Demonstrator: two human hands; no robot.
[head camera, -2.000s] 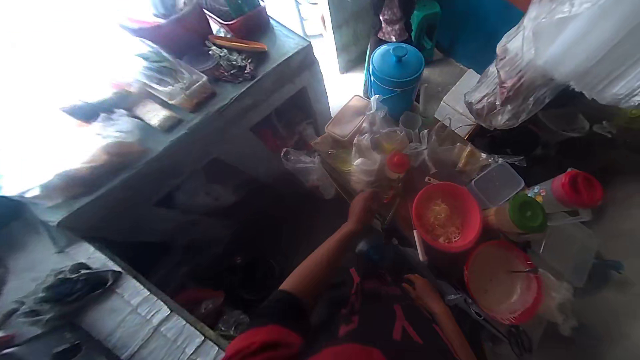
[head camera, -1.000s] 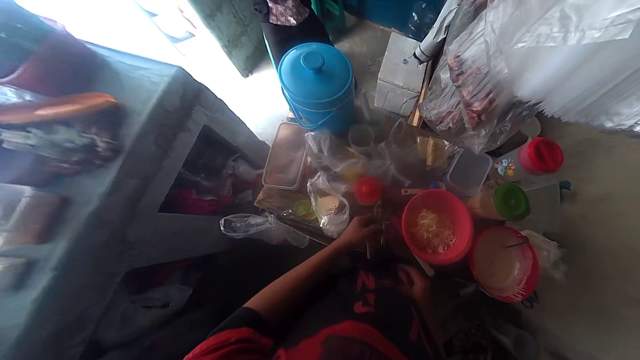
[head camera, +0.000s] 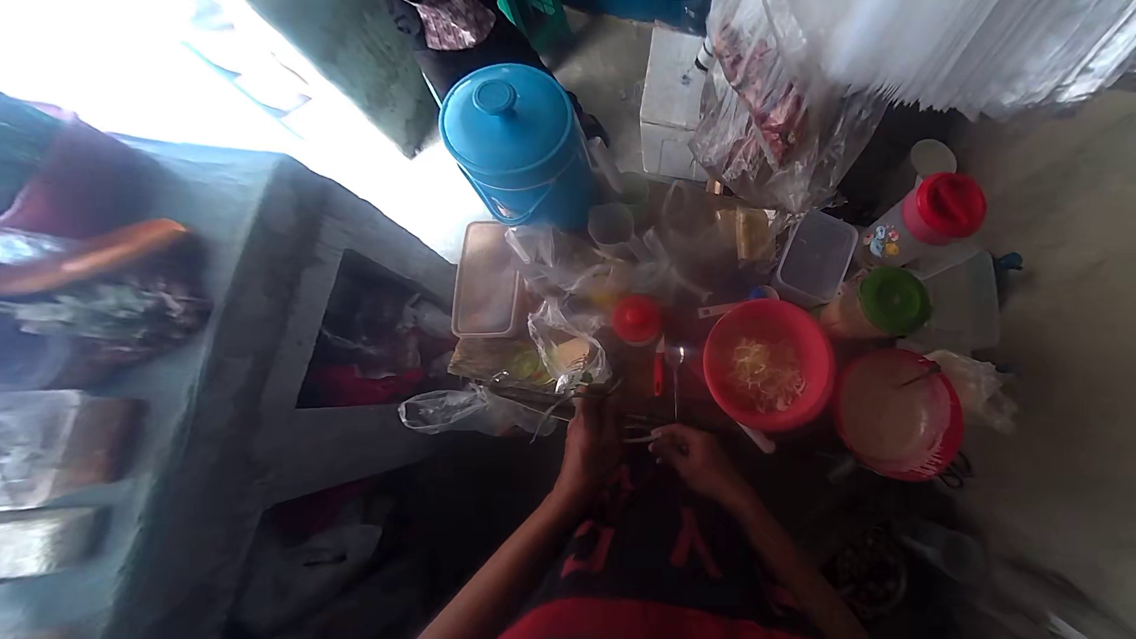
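My left hand (head camera: 593, 444) is at the near edge of the low table, beside a clear plastic bag (head camera: 568, 348) with something pale in it. Thin dark strands show at its fingertips; its grip is partly hidden. Close on its right, my right hand (head camera: 697, 457) has bent fingers on a small pale looped thing (head camera: 639, 434), too blurred to name. Beyond the hands lie a metal spoon (head camera: 676, 373), a red-handled utensil (head camera: 658, 368) and a red-capped container (head camera: 636, 319). Right of them stands a red bowl (head camera: 768, 364) of pale shreds.
A red container of pale batter (head camera: 896, 413), a green-lidded jar (head camera: 895, 300) and a red-lidded jug (head camera: 950, 209) stand right. A blue lidded bucket (head camera: 510, 133) stands behind a lidded plastic box (head camera: 488, 280). Plastic bags hang upper right; a concrete counter (head camera: 231, 355) is left.
My right hand has come up from in front of my body to the table edge, close to my left hand. The view has shifted, with the table now more central.
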